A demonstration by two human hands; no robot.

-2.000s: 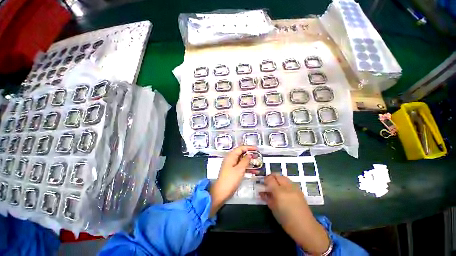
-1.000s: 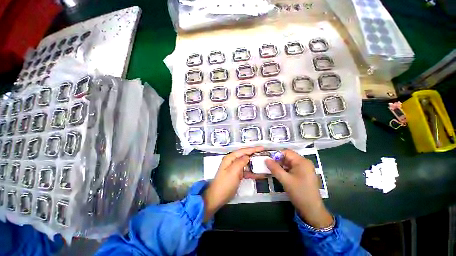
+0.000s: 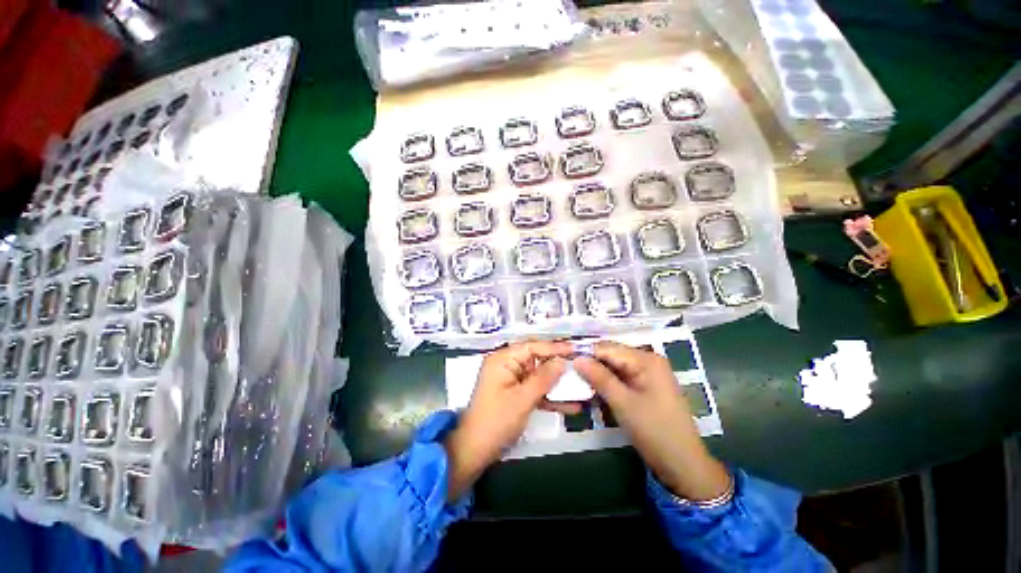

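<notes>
My left hand (image 3: 517,394) and my right hand (image 3: 638,394) meet over the sticker sheet (image 3: 708,423). Between their fingers they hold a watch case frame, mostly hidden by the fingers, with a white sticker (image 3: 571,386) at it. Both thumbs press on the white piece. The sticker sheet lies flat beneath, white with dark square gaps, partly covered by my hands. Just behind it is the translucent blister tray (image 3: 627,252) with rows of silver frames and one empty spot in the second row from the back.
Stacked blister trays (image 3: 263,369) stand left, a speckled white board (image 3: 252,106) behind them. Release paper scraps (image 3: 840,381), pink-handled scissors (image 3: 864,249) and a yellow bin (image 3: 909,269) lie right. Bagged sheets (image 3: 470,39) and round-sticker sheets (image 3: 812,67) are behind. A red crate (image 3: 50,67) is back left.
Two seconds ago my right hand was at the sticker sheet; it then brought a white piece to the frame in my left hand. Now both hands are closer together, fingertips over the frame.
</notes>
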